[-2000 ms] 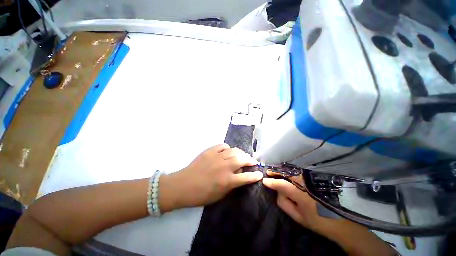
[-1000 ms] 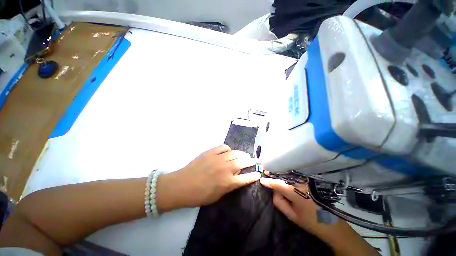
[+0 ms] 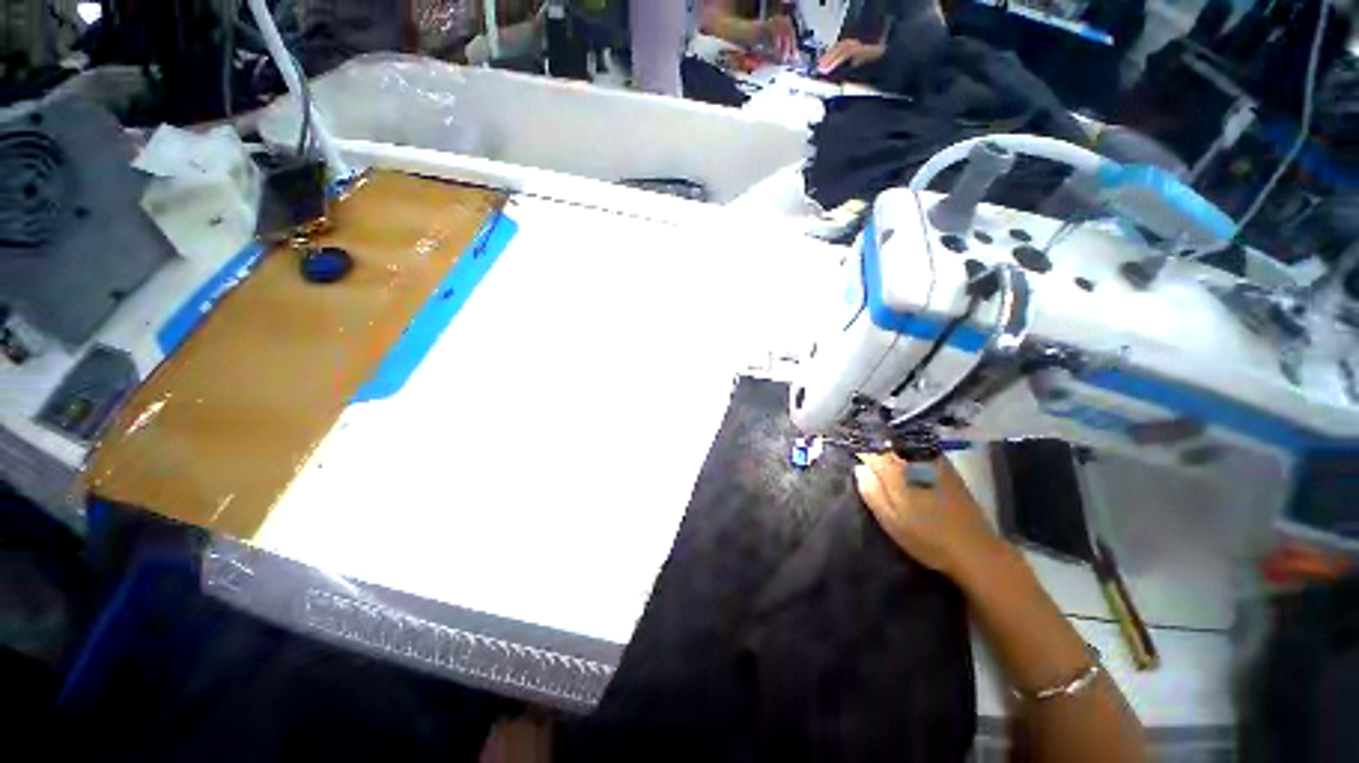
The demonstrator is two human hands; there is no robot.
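A dark garment piece [image 3: 790, 596] lies under the sewing machine head [image 3: 894, 321] and hangs over the table's front edge. My right hand [image 3: 924, 514] is at the cloth's right edge, just right of the presser foot area, with its fingertips on the cloth. A small blue-and-white part [image 3: 806, 450] shows by the needle. My left hand is not clearly seen; a small skin-toned patch is cut off by the bottom edge, left of the cloth, and I cannot tell what it is.
Cardboard sheet [image 3: 336, 343] with a round dark-blue item [image 3: 325, 266] on the left. Black phone [image 3: 1043, 499] and snips [image 3: 1125, 604] right of the needle. Ruler-marked front edge [image 3: 447, 644]. Beyond the table are dark cloth [image 3: 924, 127] and another person's hands [image 3: 812, 52].
My left hand has left the cloth by the needle. My right hand stays by the needle. The view has widened, showing the table's front edge and the floor beyond.
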